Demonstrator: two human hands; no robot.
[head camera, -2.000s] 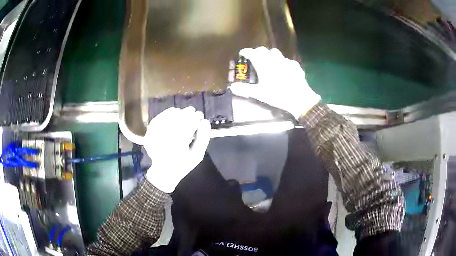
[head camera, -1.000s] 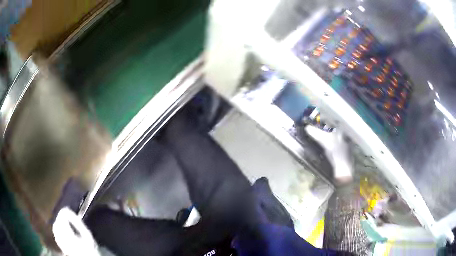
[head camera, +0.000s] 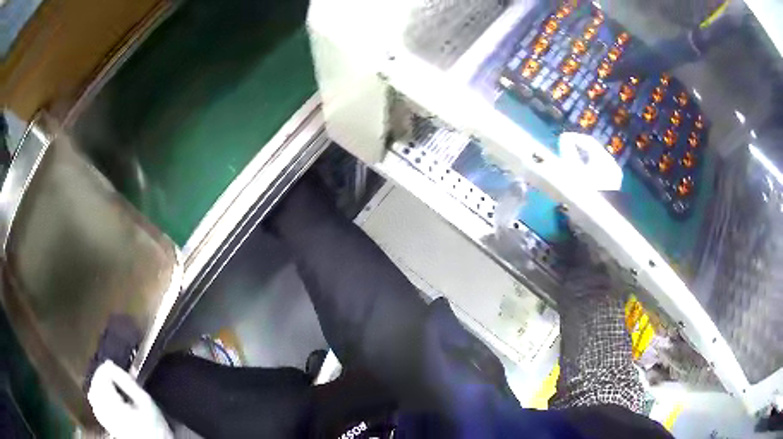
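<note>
Black components with orange-copper coils (head camera: 601, 86) lie in rows on a teal mat (head camera: 549, 214) inside the clear-covered hood. My right hand (head camera: 591, 161), in a white glove, is inside the hood, seen through the clear window at the near edge of the rows. Its fingers are partly hidden by glare, so I cannot tell if it holds a component. My left hand (head camera: 129, 403), white-gloved, is at the lower left beside dark blocks (head camera: 118, 339) in a steel tray (head camera: 77, 206). Its grip is unclear.
The hood's pale frame (head camera: 635, 240) curves between me and the components. A perforated metal strip (head camera: 451, 180) runs along its front. A green bench top (head camera: 215, 111) with a metal edge lies between tray and hood. A yellow item (head camera: 638, 328) is below the hood.
The view has turned right from the tray toward the hood. My right hand has moved from over the tray, through the hood's front opening, to the rows; the component it held is no longer visible.
</note>
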